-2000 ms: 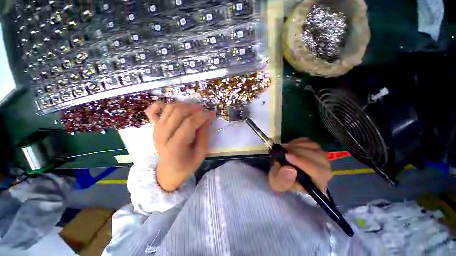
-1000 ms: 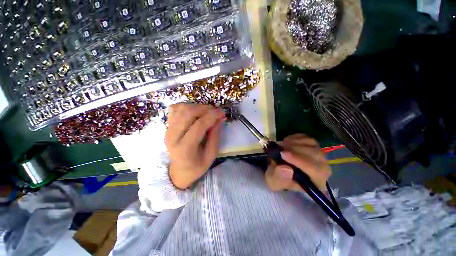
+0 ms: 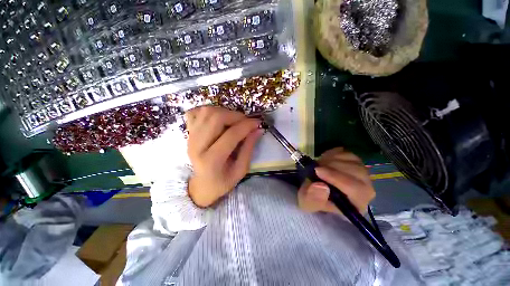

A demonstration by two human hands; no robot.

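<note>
My right hand [image 3: 337, 181] is closed around the black handle of a soldering iron [image 3: 349, 209], its silver shaft pointing up-left. The iron's tip touches or nearly touches the fingertips of my left hand [image 3: 221, 151], beside a small dark module [image 3: 266, 119] partly hidden there. My left thumb and finger are pinched together at that spot; what they hold is too small to tell. A pile of gold-coloured small parts [image 3: 251, 92] lies just above my left hand, and a pile of red small parts [image 3: 112, 129] lies to its left.
A clear blister tray [image 3: 156, 89] with dark modules fills the upper left. A beige bowl [image 3: 416, 42] holds metal wool [image 3: 369, 25]. A black fan [image 3: 405, 142] stands right. A solder spool [image 3: 34, 177] is at left. The work sheet's taped edge [image 3: 306, 106] runs beside the tray.
My left hand has moved right to the iron tip and its fingertips have come together there. The dark module, clearly visible before, is now mostly covered. The iron stays in my right hand.
</note>
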